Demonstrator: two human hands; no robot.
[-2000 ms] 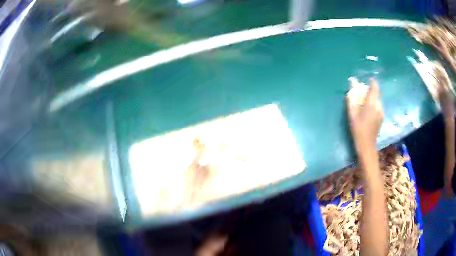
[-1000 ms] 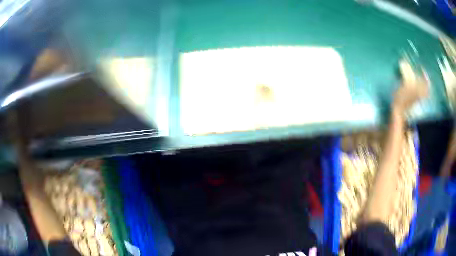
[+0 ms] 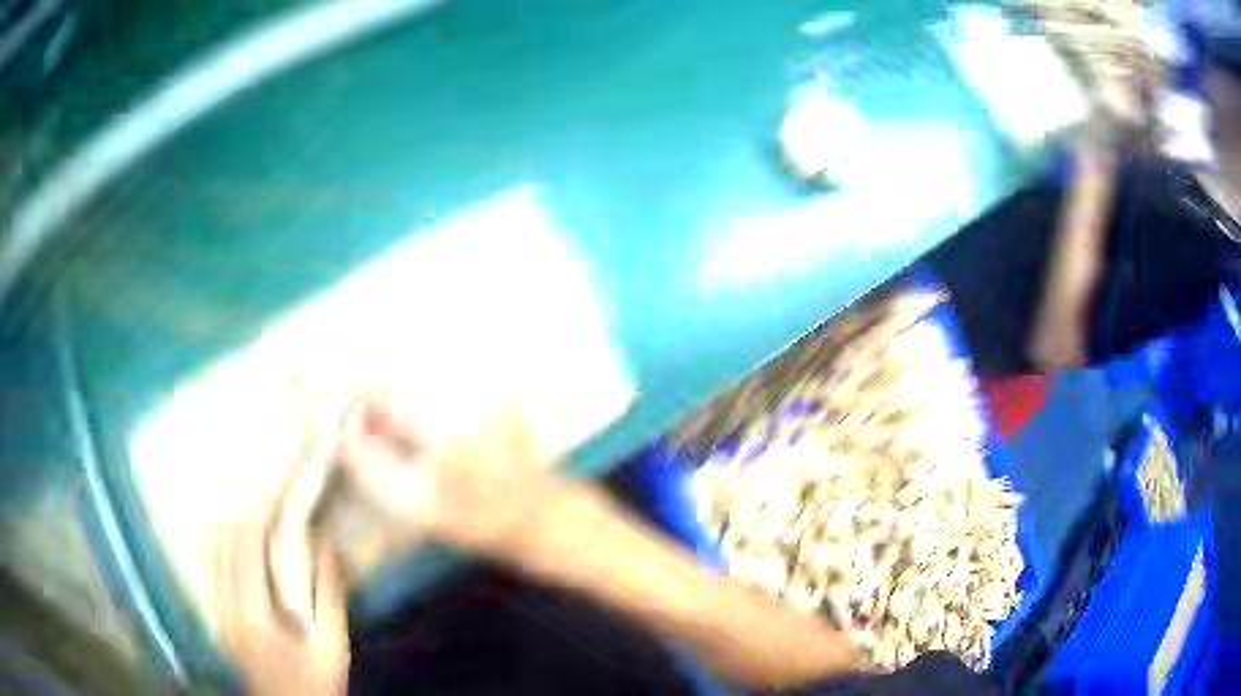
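Observation:
The work board [image 3: 463, 286] lies on the green bench and glares white. My right hand [image 3: 436, 469] is over the board's near edge, with its fingers close to my left hand. My left hand [image 3: 293, 585] is upright at the board's near left part, palm side towards the right hand. Both hands are blurred. Whether they hold a part between them cannot be told. A white lump [image 3: 821, 133] lies on the bench at the upper right.
A blue crate [image 3: 857, 503] full of jumbled beige parts stands below the bench's edge at the right. Another person's arm [image 3: 1078, 258] is at the upper right, beside a beige heap [image 3: 1089, 34]. Another blue crate [image 3: 1136, 612] stands at the lower right. A pale rail [image 3: 102, 476] runs at left.
My hands were far apart at the left and right; now they are close together at the board. The view has swung right, and the white lump now shows without my hand at it.

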